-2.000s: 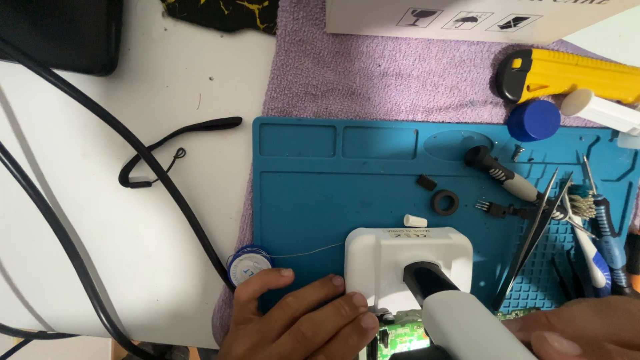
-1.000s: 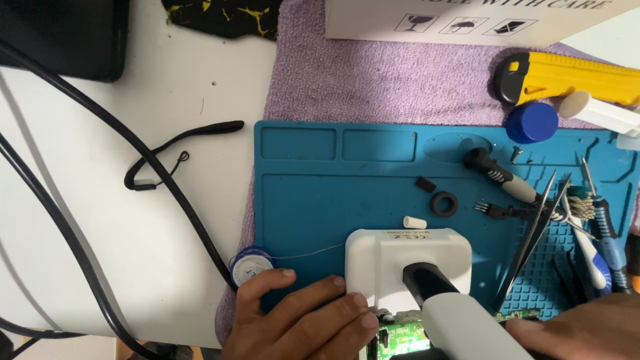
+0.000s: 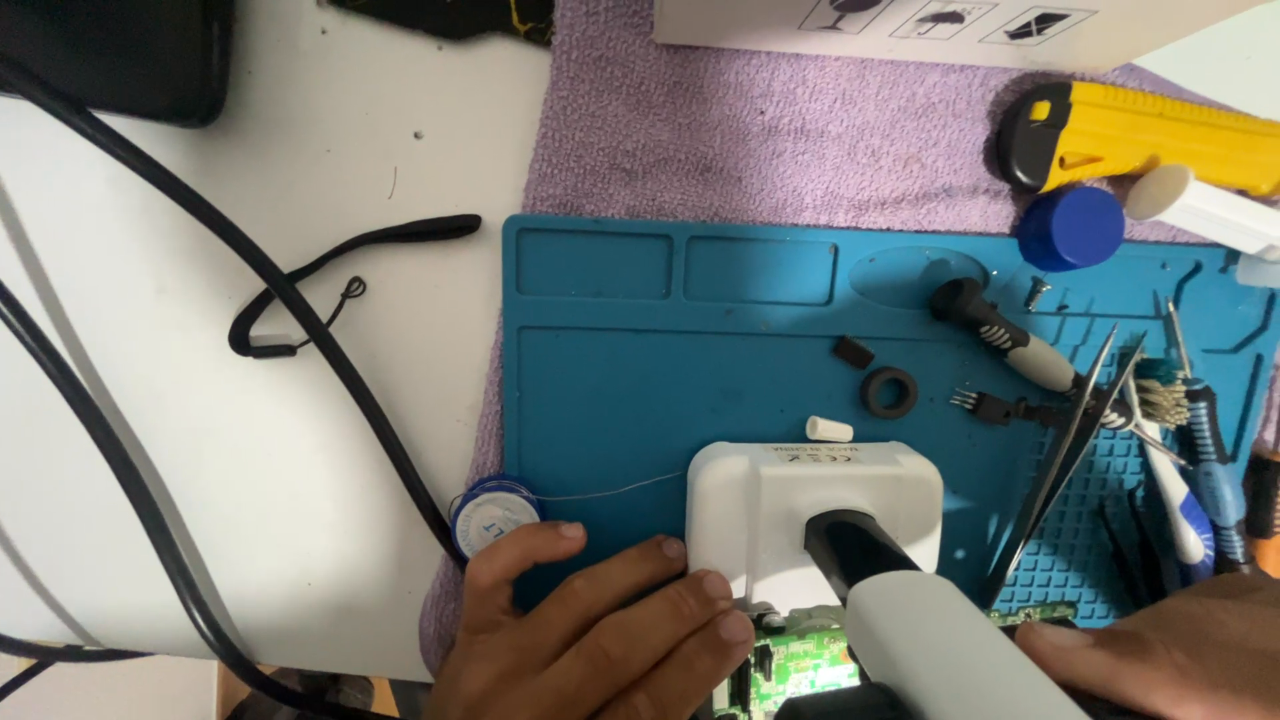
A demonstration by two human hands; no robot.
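Observation:
A green circuit board (image 3: 800, 665), brightly lit, lies at the bottom centre beneath a white device with a black neck and white arm (image 3: 940, 640); its white base (image 3: 725, 520) rests on the blue silicone mat (image 3: 620, 390). My left hand (image 3: 610, 640) lies with fingers spread, fingertips at the board's left end and beside the white base. Near its index finger stands a spool of thin wire (image 3: 495, 520), its strand running to the base. My right hand (image 3: 1160, 650) is at the lower right, thumb at the board's right end; its other fingers are hidden.
Tweezers (image 3: 1060, 450), a screwdriver (image 3: 1010, 340), a toothbrush (image 3: 1180, 510) and a black ring (image 3: 889, 392) lie on the mat. A blue cap (image 3: 1072, 228) and a yellow utility knife (image 3: 1150, 137) are at upper right. Black cables (image 3: 250, 260) cross the left side; a box (image 3: 940, 30) stands behind.

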